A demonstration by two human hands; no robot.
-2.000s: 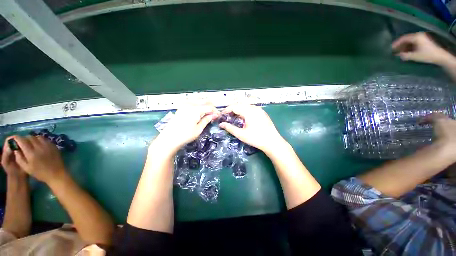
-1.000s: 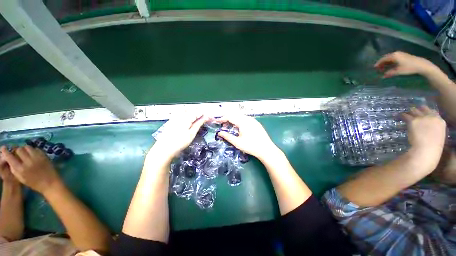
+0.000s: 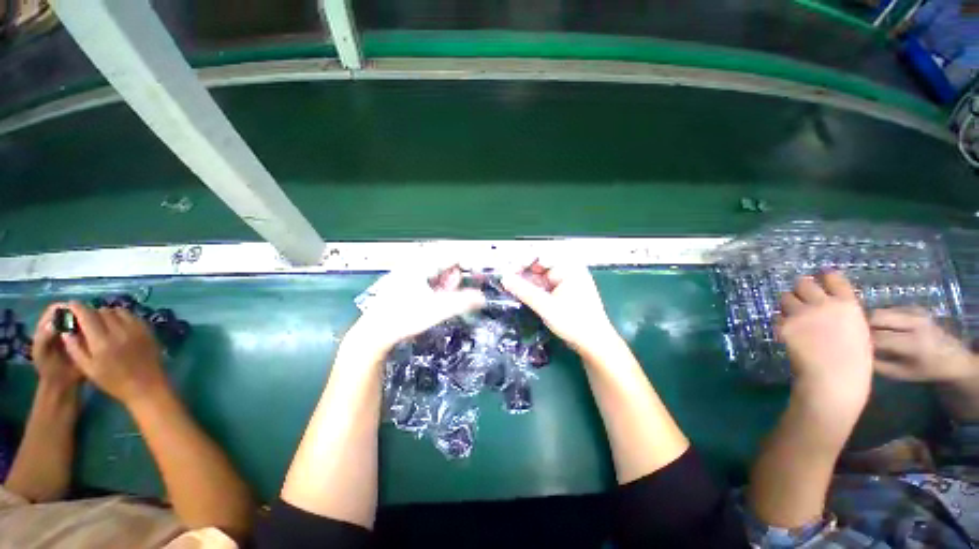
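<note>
Many small black parts in crinkled clear plastic wrap [image 3: 456,370] lie in a loose cluster on the green bench in front of me. My left hand [image 3: 413,306] is over the cluster's far left side, back of the hand up, fingers pointing inward. My right hand [image 3: 560,300] is over the far right side, fingers bent inward. A gap with dark parts and film shows between the two hands. The fingertips are blurred and partly hidden, so I cannot tell whether either hand grips a part. A piece of clear film shows beside my left hand.
A pale metal rail [image 3: 386,255] runs behind my hands, with a white post [image 3: 231,172] rising at left and a dark green belt [image 3: 515,161] beyond. At left, a neighbour's hands hold a small part near black parts [image 3: 161,322]. At right, a neighbour's hands are at clear trays [image 3: 751,311].
My hands have moved slightly apart, and their fingers have shifted above the cluster. The right neighbour's hands have come together at the trays. The view has tilted up slightly.
</note>
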